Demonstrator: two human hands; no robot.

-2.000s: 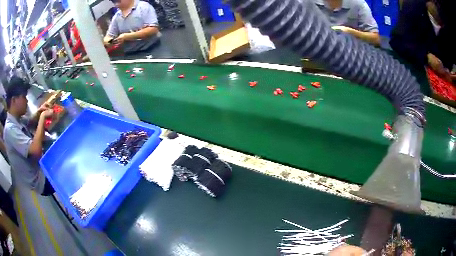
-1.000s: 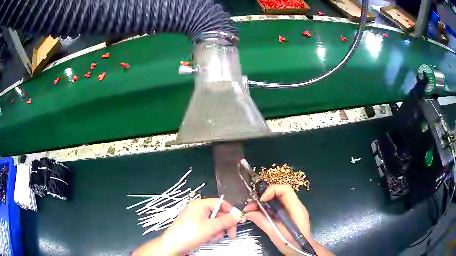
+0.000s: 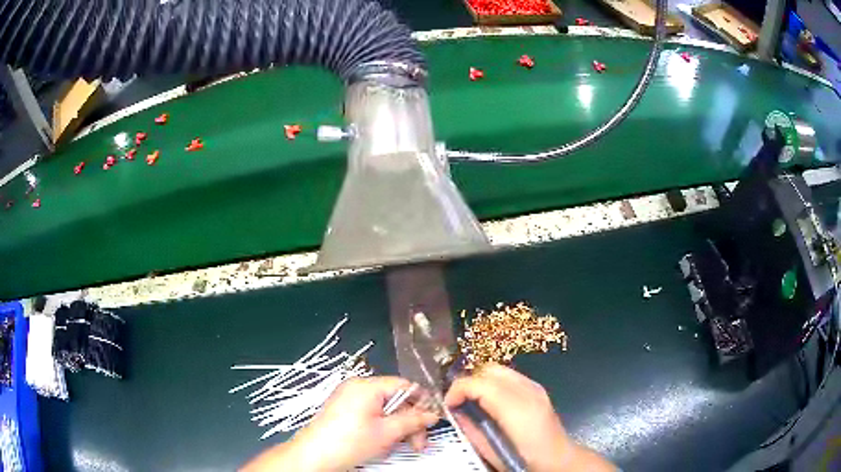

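Note:
My left hand (image 3: 364, 415) pinches a short white lead wire (image 3: 398, 398) between thumb and fingers, low in the view. My right hand (image 3: 512, 415) holds the black soldering iron (image 3: 493, 437), with the thin feed tube along it. The iron's tip area is close to my left fingertips over the brown work plate (image 3: 420, 295); whether they touch is blurred. White wires (image 3: 293, 387) lie crossed at the left. A row of white wires (image 3: 429, 456) lies partly under my hands. Small gold and copper-coloured contacts (image 3: 512, 334) are heaped right of the plate.
A clear-grey fume hood (image 3: 396, 203) on a black ribbed hose (image 3: 212, 37) hangs above the plate. The black feeder (image 3: 775, 267) stands at right. Black and white wire bundles (image 3: 88, 338) and a blue tray (image 3: 11, 396) are far left. Red parts (image 3: 194, 145) lie on the green belt.
The view swung right from the tray side, bringing both hands into view. Since one second ago, the iron's tip has moved lower, toward my left fingertips, and the belt's red parts have shifted.

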